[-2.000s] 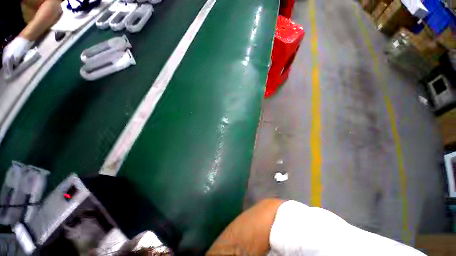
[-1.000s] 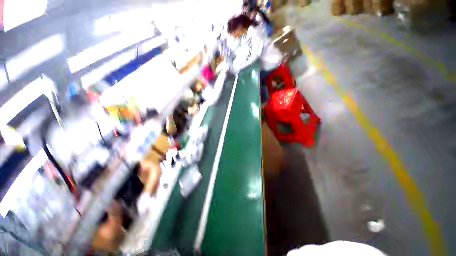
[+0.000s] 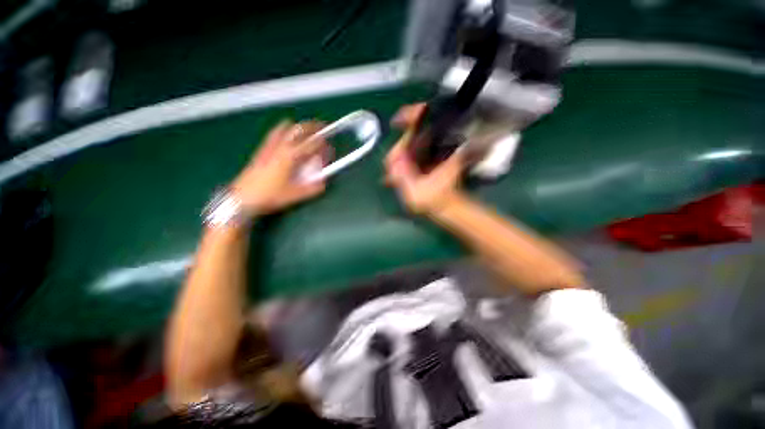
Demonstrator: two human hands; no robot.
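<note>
The picture is blurred. My left hand (image 3: 285,167) holds a white loop-shaped housing (image 3: 366,130) at its near end, with the open ring pointing right over the green belt (image 3: 335,243). My right hand (image 3: 429,180) is just right of the ring, its fingers around a dark, thick object that looks like the electric screwdriver (image 3: 442,130). The screwdriver's tip cannot be made out. The screw feeder (image 3: 537,50), a white and grey box with dark parts, stands behind my right hand at the top.
Two blurred white housings (image 3: 86,84) lie at the upper left, beyond the white line (image 3: 210,103). A red stool (image 3: 692,222) shows at the right, beside the grey floor. A blue-clad part of a person appears at the lower left edge.
The view has swung from along the line down to the belt before me. Both hands are now in view, the left with a housing, the right around the dark tool.
</note>
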